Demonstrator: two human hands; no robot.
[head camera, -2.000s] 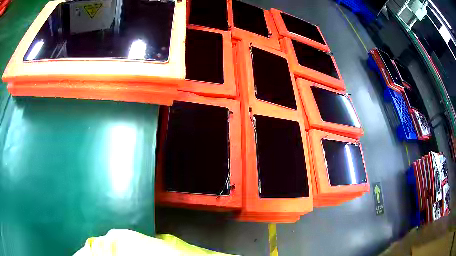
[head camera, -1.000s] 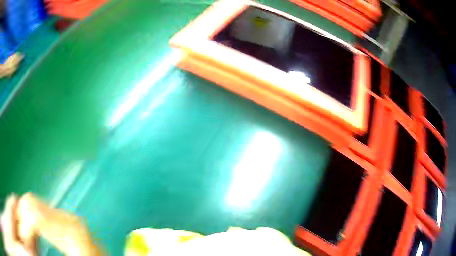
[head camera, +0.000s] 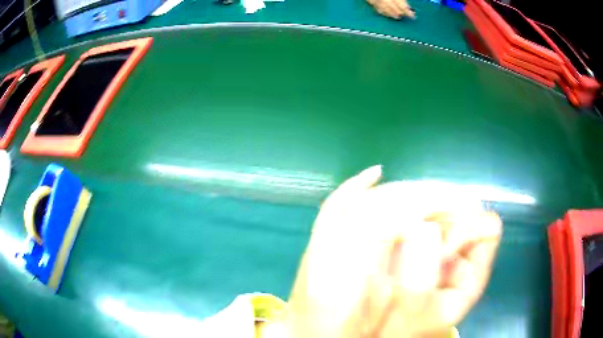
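My left hand (head camera: 347, 264) and my right hand (head camera: 453, 264) are close together above the green bench, overlapping at the lower centre right. Glare washes out both, and their boundary is unclear. Fingers at the right look curled; I cannot tell whether anything is between them. A foam tray (head camera: 51, 145) around a black laptop screen assembly (head camera: 89, 92) lies at the upper left. Another foam tray (head camera: 564, 274) with a dark screen is cut off at the right edge, apart from my hands.
A blue tape dispenser (head camera: 56, 221) stands at the left. More orange trays lie at the far left. Tilted trays (head camera: 522, 56) are at the upper right. Across the bench are a blue box (head camera: 109, 16) and another person's hand (head camera: 391, 6).
The view has swung left from the stacked trays along the bench. One hand showed blurred at the lower left earlier; now both hands are together at the lower centre right.
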